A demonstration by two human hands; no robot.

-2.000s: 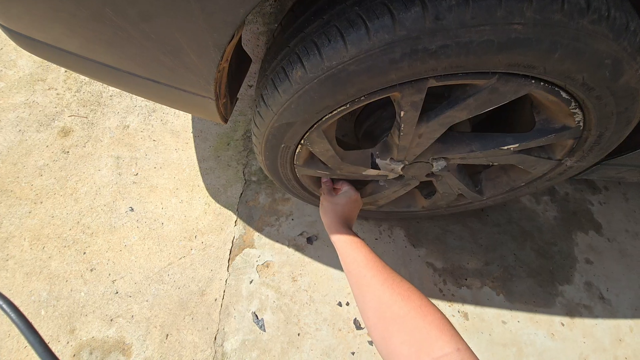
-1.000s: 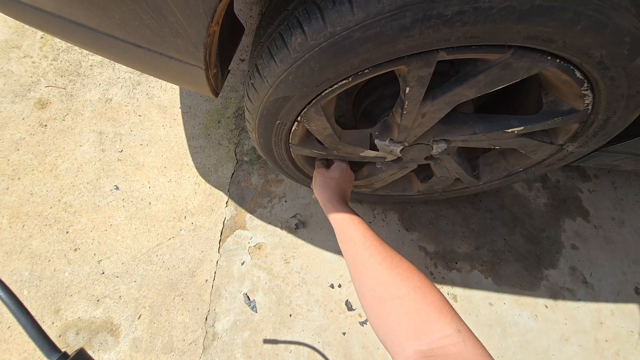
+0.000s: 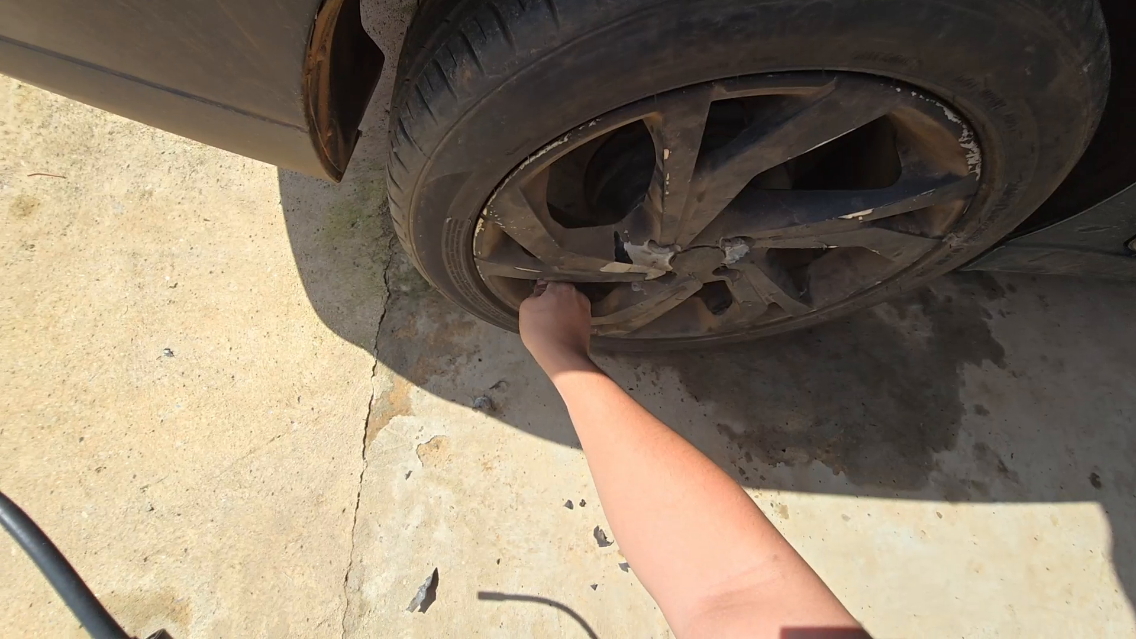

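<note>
My right hand (image 3: 556,321) is at the lower left of a dirty alloy wheel rim (image 3: 701,200), its fingers at the gap below a spoke. The fingertips are hidden, so what they touch or hold cannot be told. Around the rim is a black rubber tire (image 3: 453,177) standing on concrete. The rim has chipped edges, and pale, damaged patches flank its center cap (image 3: 698,260). My left hand is not in view.
A car body panel (image 3: 169,71) with a rusty wheel-arch edge (image 3: 333,98) overhangs the upper left. A black hose (image 3: 53,559) enters at bottom left. Cracked concrete (image 3: 222,399) bears dark flakes (image 3: 425,592), a damp stain (image 3: 870,399) and the car's shadow.
My right hand stays at the rim's lower left, with no plain change in its hold. The black hose shows more than two seconds ago, and a thin curved shadow has appeared on the concrete.
</note>
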